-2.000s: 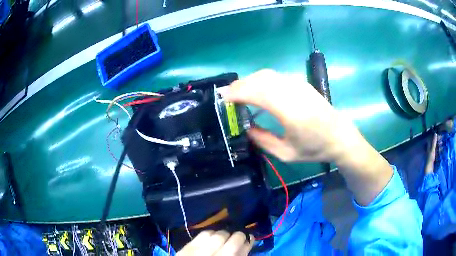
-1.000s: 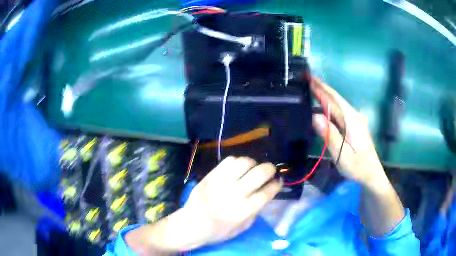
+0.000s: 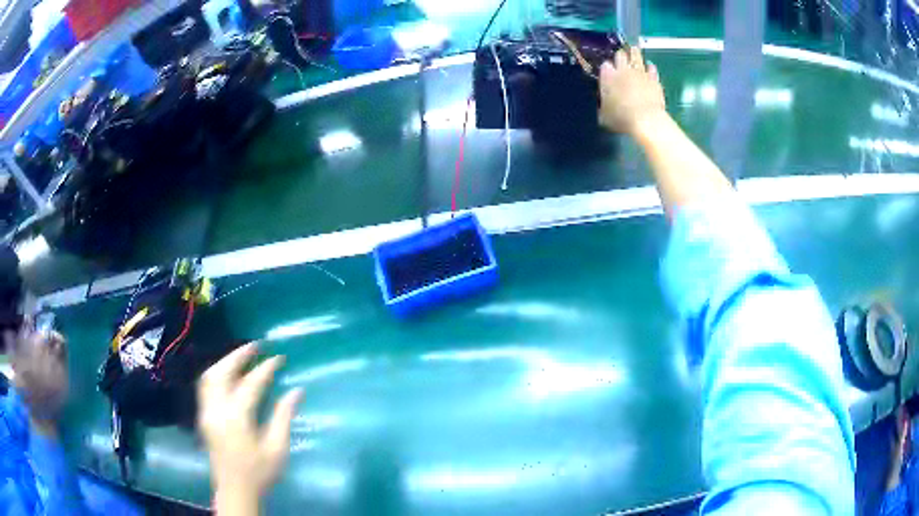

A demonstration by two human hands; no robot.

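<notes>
A black boxy housing [image 3: 539, 96] stands beyond the pale rail at the upper middle, with a white cable [image 3: 505, 131] and a thin red wire hanging at its near side. My right hand [image 3: 632, 93] is stretched out and holds its right end; the far fingers are blurred. My left hand [image 3: 242, 418] is empty at the lower left, with fingers spread. Another black unit [image 3: 166, 353], with a yellow part and red wires, lies on the bench left of my left hand. I cannot tell whether they touch.
A blue bin [image 3: 438, 264] with dark contents stands near the rail [image 3: 595, 210]. Tape rolls [image 3: 885, 343] lie at the right. Another person's hand [image 3: 40, 368] is at the left edge. Several dark units [image 3: 151, 151] stand beyond the rail at the upper left. A grey post [image 3: 744, 91] is upper right.
The view has swung up and forward. Both hands have left the housing they were on; my right hand has moved far forward onto one beyond the rail. My left hand has opened.
</notes>
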